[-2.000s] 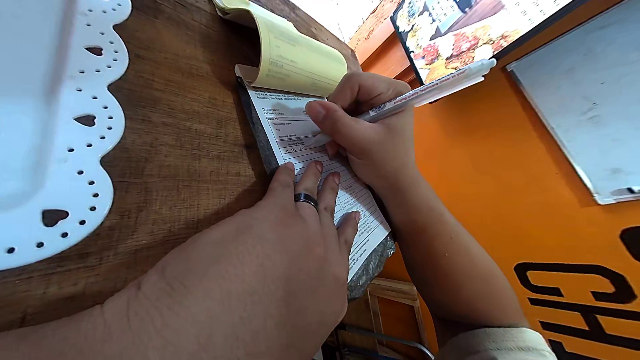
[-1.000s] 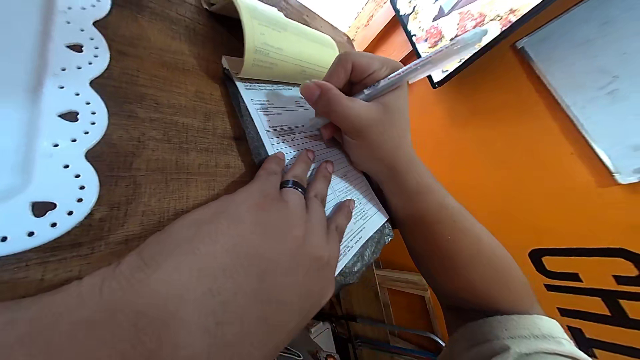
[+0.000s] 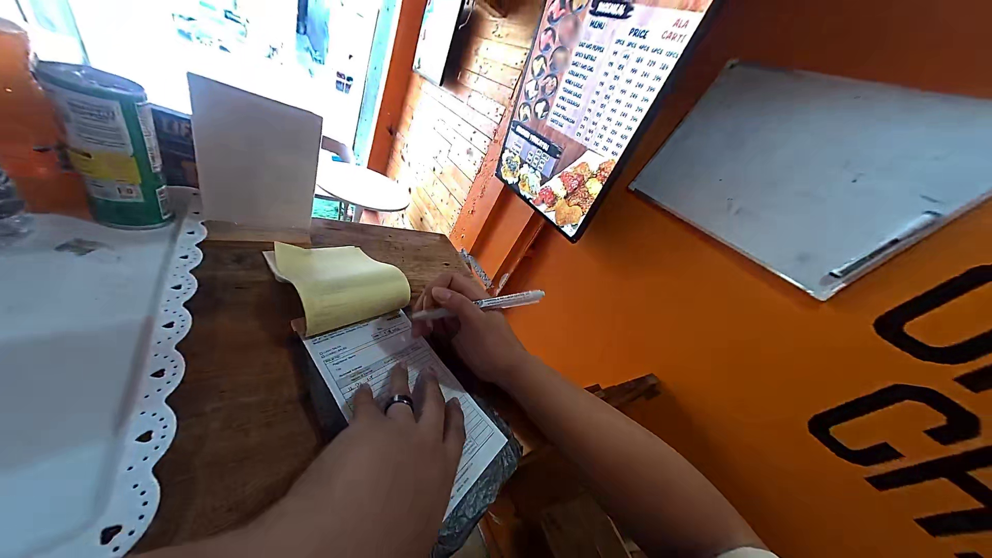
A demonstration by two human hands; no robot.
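Observation:
A pad of printed forms (image 3: pixel 353 356) lies on the wooden counter, its yellow sheets (image 3: pixel 341 283) folded back at the top. My left hand (image 3: pixel 399 457), with a dark ring on one finger, rests flat with spread fingers on the white form. Between the fingers of my right hand (image 3: pixel 469 325) is a white pen (image 3: pixel 508 301); its tip is hidden near the form's upper right edge. Grey crinkled plastic (image 3: pixel 484 492) shows beneath the pad at the lower right.
On the left, a white tray with a scalloped, pierced rim (image 3: pixel 167 387) stands on the wooden counter (image 3: pixel 232 434). Behind it are a green can (image 3: pixel 116 147) and an upright white board (image 3: pixel 256 155). The orange wall at right holds a menu board (image 3: pixel 597 101) and a whiteboard (image 3: pixel 814 163).
The view has swung up, bringing in the can and the menu board. My right hand with the pen has moved up the form to its top right part.

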